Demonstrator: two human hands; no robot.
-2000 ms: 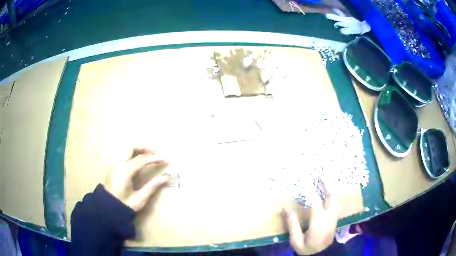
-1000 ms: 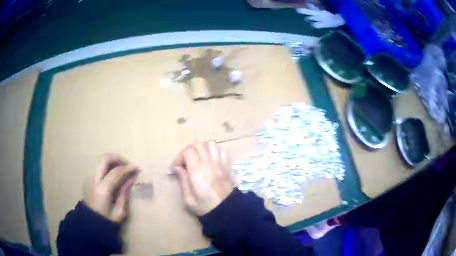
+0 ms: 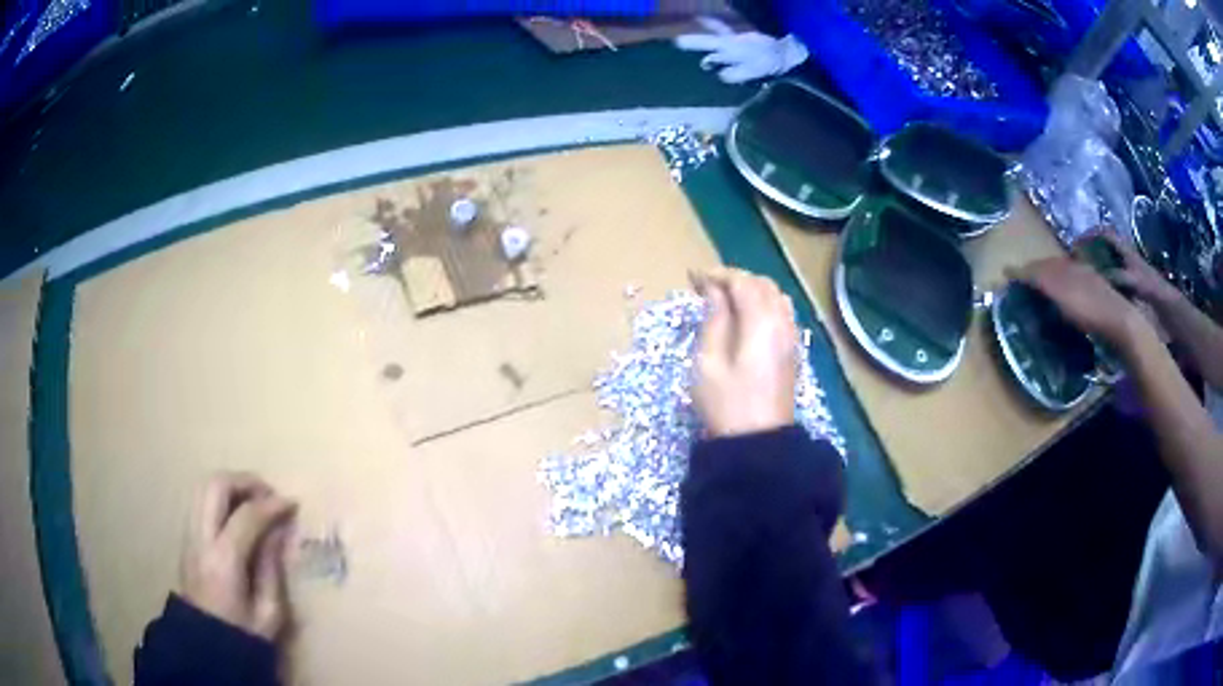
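Note:
A wide loose pile of small silver-white fittings (image 3: 630,462) lies on the tan cardboard mat (image 3: 201,362). My right hand (image 3: 747,351) is over the pile's upper right part, fingers bent and close together; whether it holds a fitting cannot be told. My left hand (image 3: 242,552) rests at the lower left of the mat, fingers curled; its fingertips are blurred and anything in them is hidden. A small greyish mark or cluster (image 3: 322,555) lies just right of it. A brown cardboard block (image 3: 463,251) with two whitish round pieces stands at the mat's upper middle, dark stains around it.
Several green housings with pale rims (image 3: 905,288) lie at the right. Another person's hands (image 3: 1093,302) are at the rightmost one. A white glove (image 3: 742,54), a blue bin of metal parts (image 3: 925,60) and a clear bag (image 3: 1077,158) are beyond. A small fitting heap (image 3: 681,148) lies near the rail.
The view has shifted right. My right hand has moved from beside my left hand to the pile. Another person's hands have come in at the right housing.

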